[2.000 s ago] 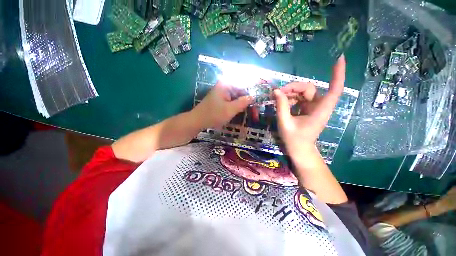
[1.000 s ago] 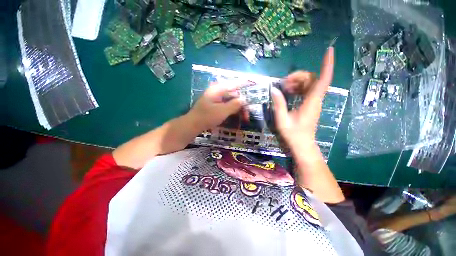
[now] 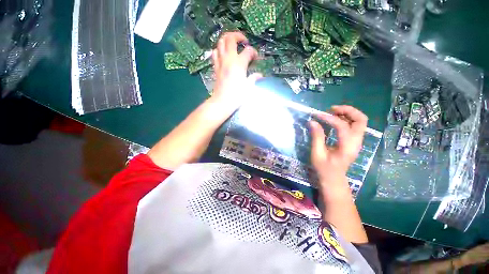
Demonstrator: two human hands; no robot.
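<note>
My left hand (image 3: 231,60) reaches over the near left edge of the pile of green circuit boards (image 3: 279,27). Its fingers are curled at the boards; whether it grips one is hidden. My right hand (image 3: 338,139) is over the right part of the glossy adhesive sheet (image 3: 257,152), with thumb and fingers bent close together; I cannot tell whether a small piece is between them. The sheet lies at the table edge against my shirt, with strong white glare on its upper left and small dark cutouts along its near side.
A striped sheet stack (image 3: 107,53) and a white smartphone (image 3: 158,19) lie at the left. Handled boards (image 3: 415,126) lie on bubble wrap (image 3: 399,174) at the right. More striped sheets (image 3: 456,208) are at the far right. Another person's arm (image 3: 472,258) shows at the lower right.
My left hand has moved from the sheet up to the board pile. My right hand has stayed over the sheet, its raised index finger now bent. The camera view has shifted.
</note>
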